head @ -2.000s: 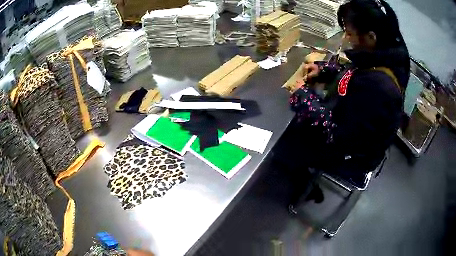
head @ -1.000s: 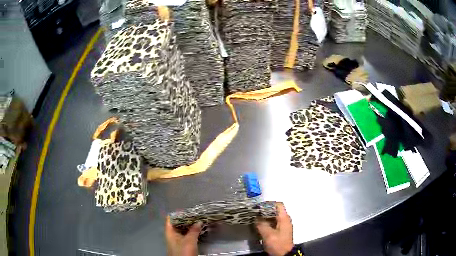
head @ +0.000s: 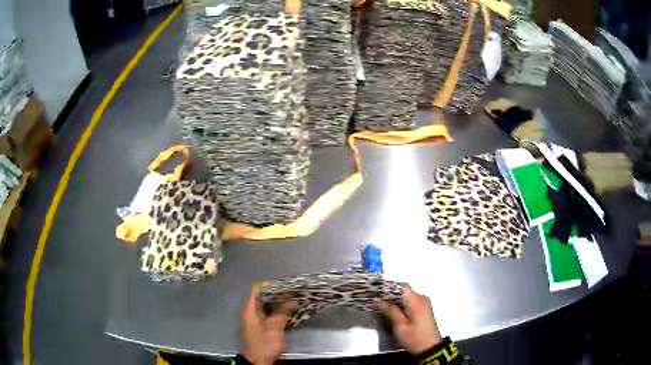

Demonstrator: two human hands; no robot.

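Observation:
A bundle of cut pieces (head: pixel 332 291) in leopard print is held low in front of me, its striped grey-brown edge facing up and its middle bowed. My left hand (head: pixel 268 324) grips its left end and my right hand (head: pixel 412 317) grips its right end, thumbs on the near side. A bright blue binder clip (head: pixel 372 258) shows just behind the bundle's right half; I cannot tell whether it touches it. The fingers on the far side are mostly hidden.
A small leopard stack (head: pixel 183 228) is at left beside an orange strip (head: pixel 310 217). Tall leopard stacks (head: pixel 246 135) stand behind. Loose leopard pieces (head: pixel 477 207), green-and-white cards (head: pixel 564 255) and black scraps (head: pixel 567 207) lie at right. The table edge (head: pixel 214 349) curves nearby.
The view first swung from the right side of the table to my hands, then shifted slightly. The held bundle now bows upward more in the middle. Both hands still hold its ends.

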